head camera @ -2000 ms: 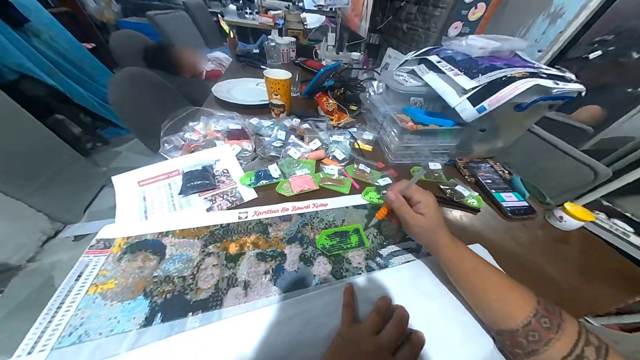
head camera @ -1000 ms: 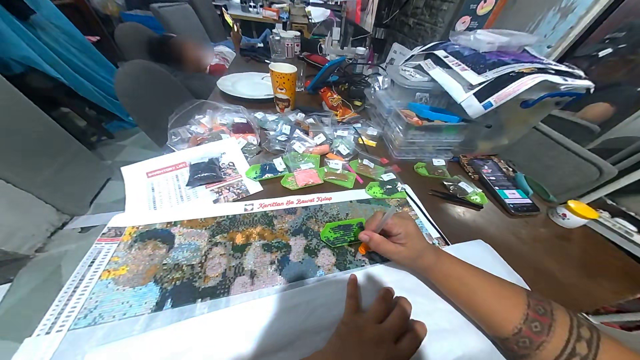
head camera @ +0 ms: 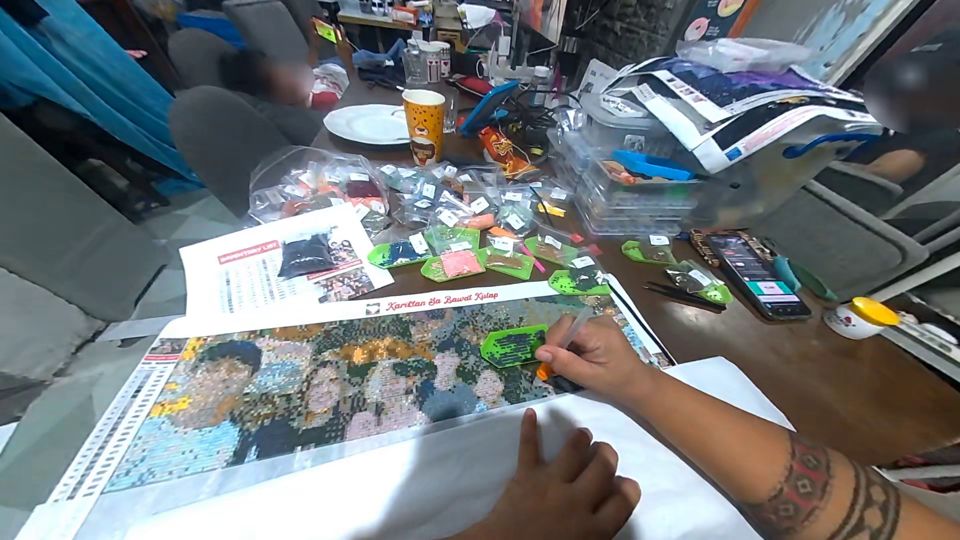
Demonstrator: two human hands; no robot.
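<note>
My right hand (head camera: 592, 352) grips a diamond-painting pen (head camera: 576, 327) with a clear barrel and an orange tip, which points down at the diamond-painting canvas (head camera: 390, 367). Just left of it, on the canvas, lies a green bead tray (head camera: 513, 346) holding dark beads. My left hand (head camera: 562, 480) rests with its fingers spread on the white cover sheet (head camera: 450, 465) below the picture and holds nothing. Behind the canvas stand more green trays (head camera: 452, 265) with small labelled bags of beads on them. A bag of black beads (head camera: 306, 255) lies on a printed sheet (head camera: 247, 289).
Tweezers (head camera: 685, 296), a phone (head camera: 759, 276) and a small yellow-lidded pot (head camera: 861, 318) are at the right. Farther back are bead bags (head camera: 322, 187), a patterned cup (head camera: 424, 126), a white plate (head camera: 366, 124) and stacked plastic boxes (head camera: 630, 199). A person (head camera: 281, 82) is beyond the table's left side.
Two seconds ago my right hand was above the tray's right side, near the canvas's top edge; it has since come down to the picture. My left hand has hardly moved.
</note>
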